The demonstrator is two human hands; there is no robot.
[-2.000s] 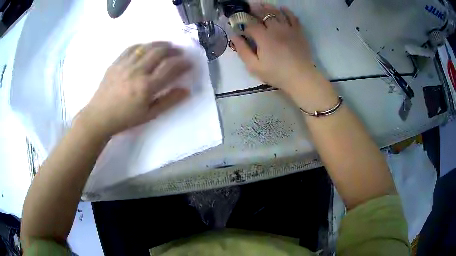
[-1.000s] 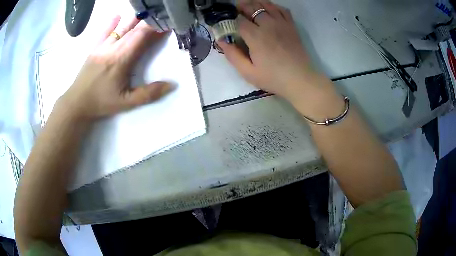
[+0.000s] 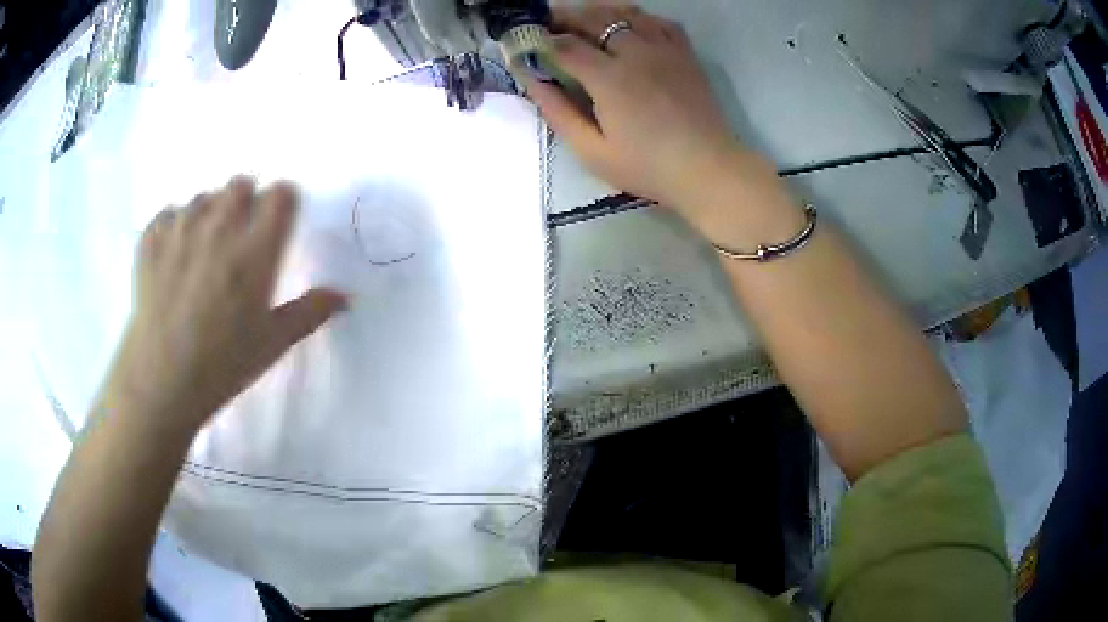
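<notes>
A large white garment panel (image 3: 437,365) covers the left of the machine bed and hangs over the table's front edge. A double dark line of topstitching (image 3: 352,492) crosses its lower part, and a loose dark thread (image 3: 385,260) curls on it. My left hand (image 3: 219,292) is spread flat over the panel, slightly blurred, fingers a little apart. My right hand (image 3: 632,103) is at the cream ribbed knob (image 3: 526,44) beside the needle area; its fingertips are partly hidden. The presser foot (image 3: 463,83) is at the panel's far edge.
Thread snips (image 3: 960,162) lie on the table at the right, with thin threads near them. A dark grey oval lever (image 3: 243,27) is at the upper left. White cloth (image 3: 1011,407) lies below the table's right edge. The worn table front (image 3: 656,395) shows right of the panel.
The panel now lies spread further toward me, over the front edge, showing the double stitching. My left hand has moved back from the machine head. My right hand stays by the knob.
</notes>
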